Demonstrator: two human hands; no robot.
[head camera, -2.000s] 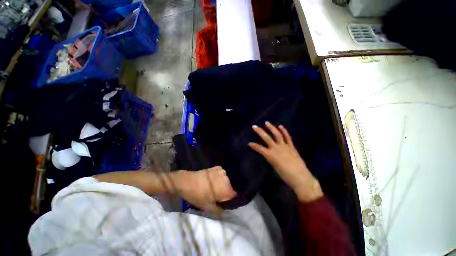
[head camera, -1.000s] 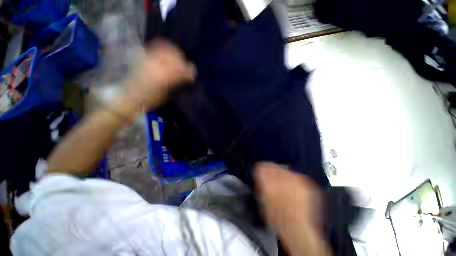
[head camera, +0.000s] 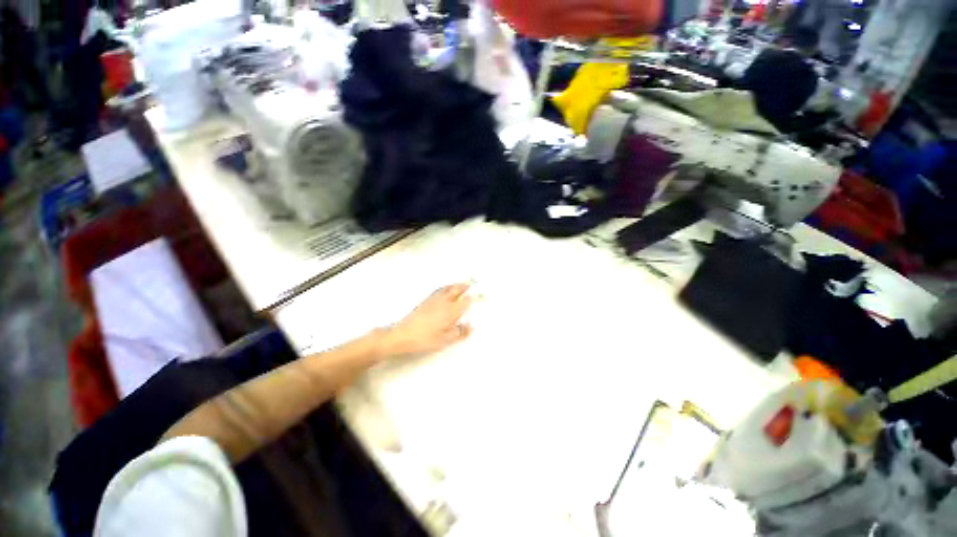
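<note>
My left hand rests on the white sewing table, palm down, its thumb apart from the fingers. No cloth shows in it; a tiny pale mark lies at its fingertips, too blurred to name. My right hand is out of the picture. Dark cloth lies at the lower left, partly behind my left forearm. A dark panel lies on the table's right side, near the sewing machine head at the lower right.
A large dark cloth heap stands at the back beside another white machine. A further machine stands at the back right, with a yellow cloth nearby. Red crates and a white board are at the left.
The view has swung right and up, onto the table. My left hand has gone from the dark cloth to the tabletop. My right hand has left the picture.
</note>
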